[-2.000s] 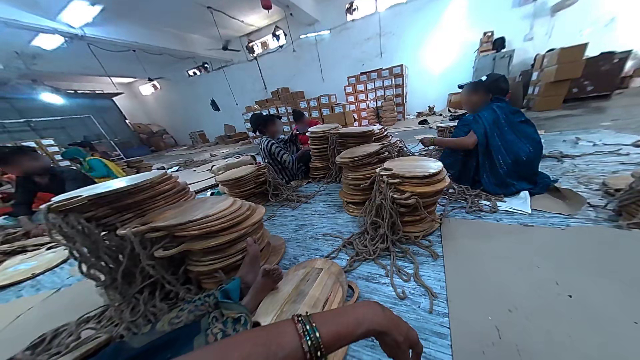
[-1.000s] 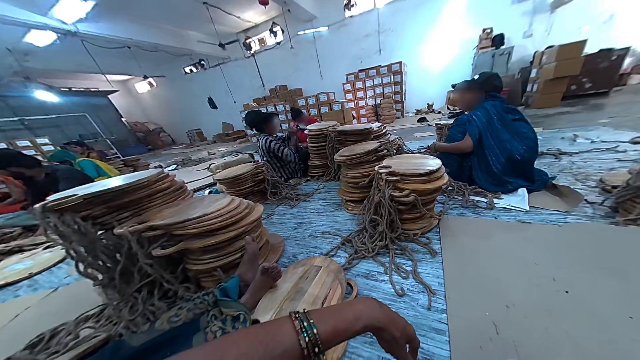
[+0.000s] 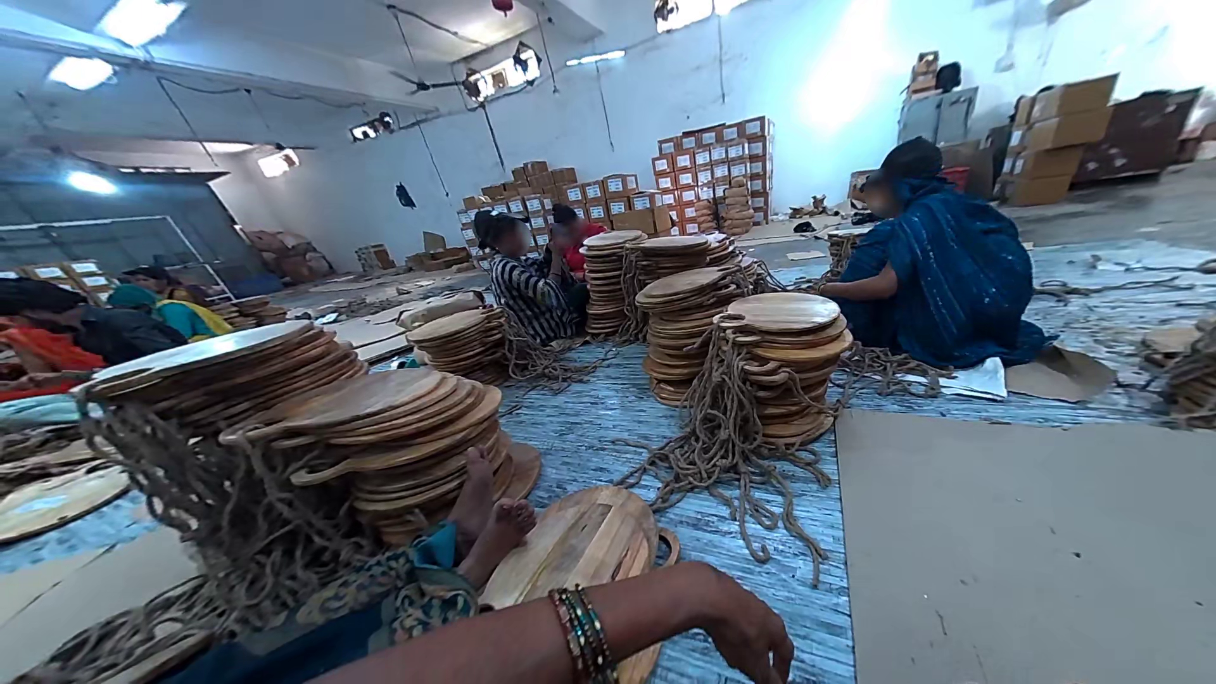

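One bare hand shows, at the end of a forearm with several bangles (image 3: 581, 635) that enters from the bottom edge; it looks like my right hand (image 3: 746, 622). It hangs limp with its fingers bent downward and nothing visible in it. Behind the forearm a round wooden board (image 3: 579, 541) lies on the floor beside two bare feet (image 3: 499, 532). My left hand is out of the frame. To the left, stacked round wooden boards (image 3: 408, 418) with handles carry hanging rope loops (image 3: 275, 513). Another stack (image 3: 784, 313) with knotted ropes (image 3: 722, 408) stands beyond the hand.
A cardboard sheet (image 3: 1026, 541) covers the floor at right. A person in blue (image 3: 940, 256) sits beyond it; a person in stripes (image 3: 522, 285) sits further back, with others at far left. Cartons (image 3: 712, 171) are piled by the wall.
The person in stripes has raised a hand toward the face. My visible hand has stayed hanging in much the same place.
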